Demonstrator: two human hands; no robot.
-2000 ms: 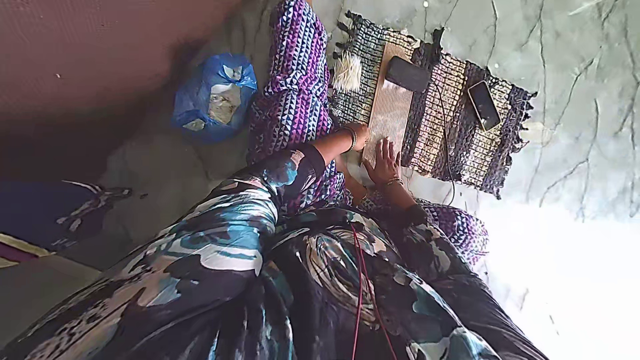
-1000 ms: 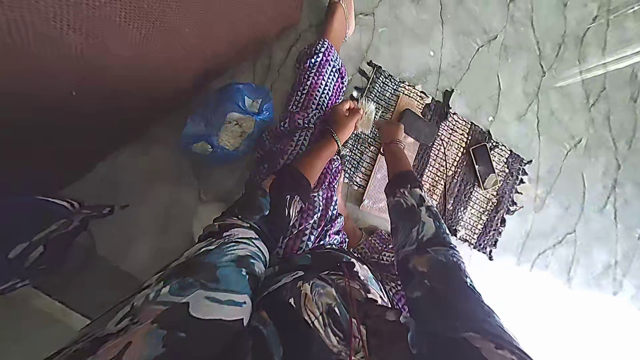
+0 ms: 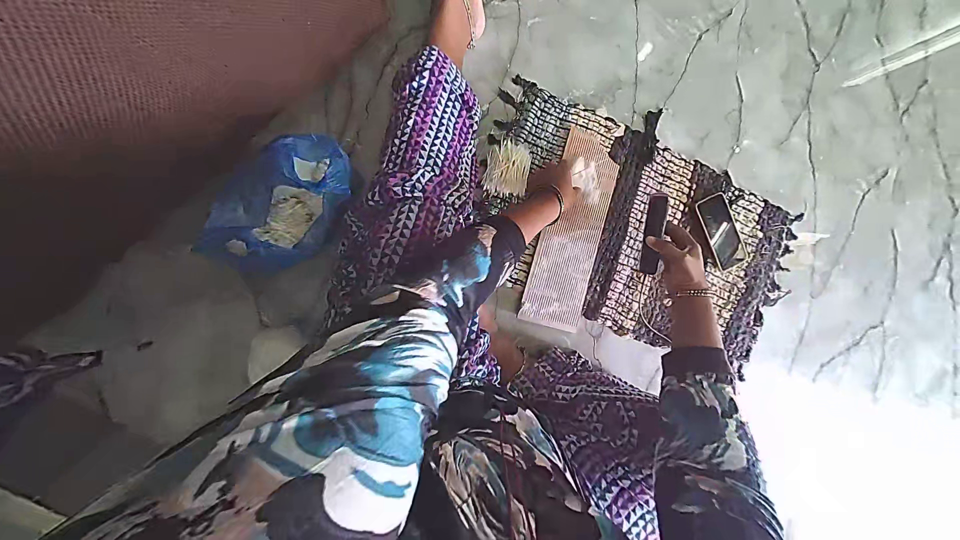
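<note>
A ridged, light brown board [image 3: 574, 240] lies on a woven mat [image 3: 630, 315]. Over its upper part is my left hand [image 3: 553, 178], its fingers at a small whitish, fluffy piece [image 3: 583, 176]; blur hides how firmly they grip. A bundle of thin, pale sticks or wicks [image 3: 507, 168] rests just left of that hand, on the mat's edge. To the right of the board, my right hand [image 3: 679, 259] holds a dark block-like object [image 3: 655, 232], tilted on its narrow side, between thumb and fingers.
A phone [image 3: 720, 231] lies on the mat right of my right hand. A blue plastic bag [image 3: 259, 202] with whitish material sits on the floor at left. My outstretched leg [image 3: 427, 142] in patterned cloth runs between bag and mat. A thin cord [image 3: 651, 326] crosses the mat's lower part.
My right hand has lifted the dark block off the board and moved it right. My left hand, which was at the pale bundle, is now over the board.
</note>
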